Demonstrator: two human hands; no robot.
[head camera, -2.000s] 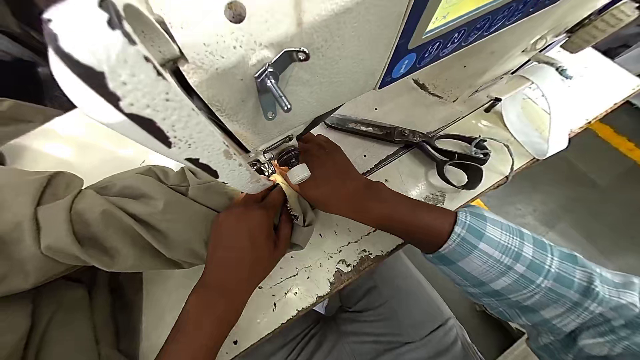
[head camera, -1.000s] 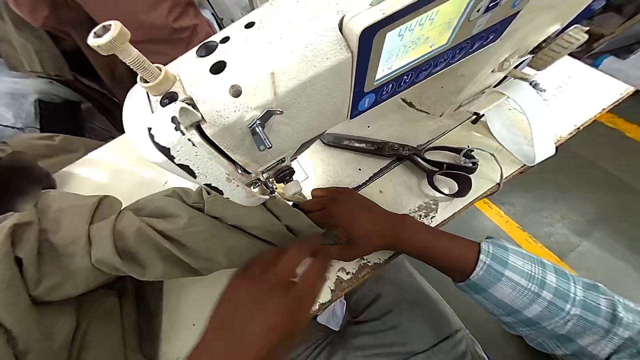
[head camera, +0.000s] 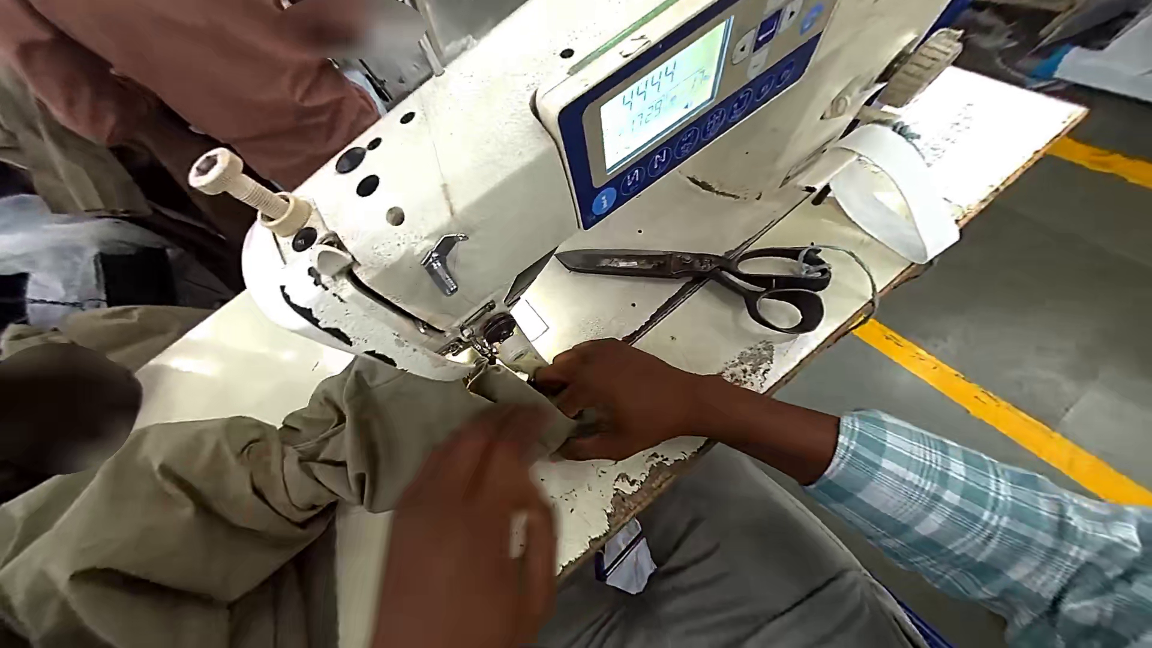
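Olive-khaki fabric (head camera: 387, 432), bunched like a sleeve or trouser leg, runs from the lower left up to the presser foot (head camera: 486, 346) of a white industrial sewing machine (head camera: 450, 198). My right hand (head camera: 621, 400) grips the fabric's edge just right of the foot, fingers curled on it. Blurred by motion, my left hand (head camera: 486, 504) lies over the near side of the cloth; whether its fingers hold it cannot be told. Black-handled tailor's shears (head camera: 720, 270) lie on the table right of the machine head, beyond my right hand.
The worn white sewing table (head camera: 657, 477) has a chipped front edge. A lit control panel (head camera: 666, 99) sits on the machine arm. A white strip loop (head camera: 900, 193) hangs at the table's right edge. A person in a reddish-brown garment (head camera: 198, 72) is beyond the machine at upper left.
Two seconds ago both hands were close together at the presser foot. My left hand has since moved back toward me, and my right hand remains at the fabric's edge. The view has shifted, showing more of the machine's top.
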